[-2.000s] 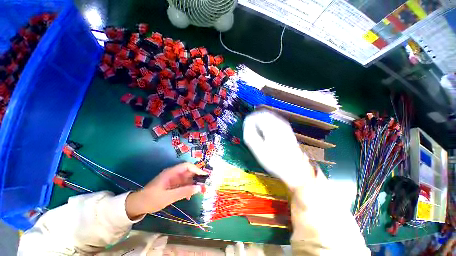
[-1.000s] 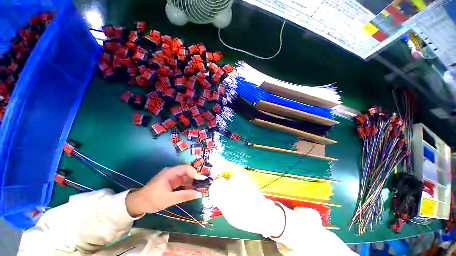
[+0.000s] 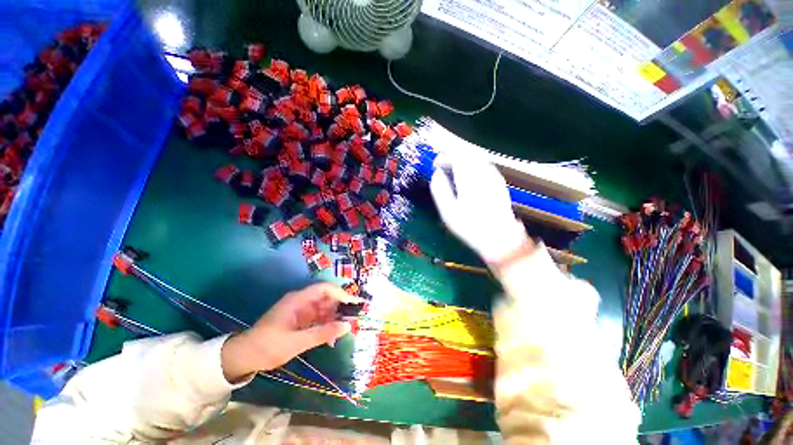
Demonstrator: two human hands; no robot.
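My bare left hand (image 3: 291,328) pinches a red-and-black connector housing (image 3: 350,309) between thumb and fingers, beside the wire tips. A thin dark line, perhaps a wire, runs right from near it across the yellow wires (image 3: 443,320). My gloved right hand (image 3: 476,200) is over the blue wires (image 3: 549,205), just below the white wires (image 3: 513,162); its fingertips are blurred and any hold is hidden. The red wires (image 3: 422,358) lie nearest me. Loose housings (image 3: 296,143) are heaped left of the wire tips.
A large blue bin (image 3: 96,191) with housings stands left. Two wired harnesses (image 3: 187,304) lie beside it. Cardboard dividers (image 3: 543,183) separate the wires. A harness bunch (image 3: 661,278), black coil (image 3: 703,348) and compartment box (image 3: 755,304) are right. A fan (image 3: 361,22) stands at the back.
My right hand went from the blue wires down to the housing at my left hand, then back up to the blue wires. My left hand stayed nearly in place, holding the housing.
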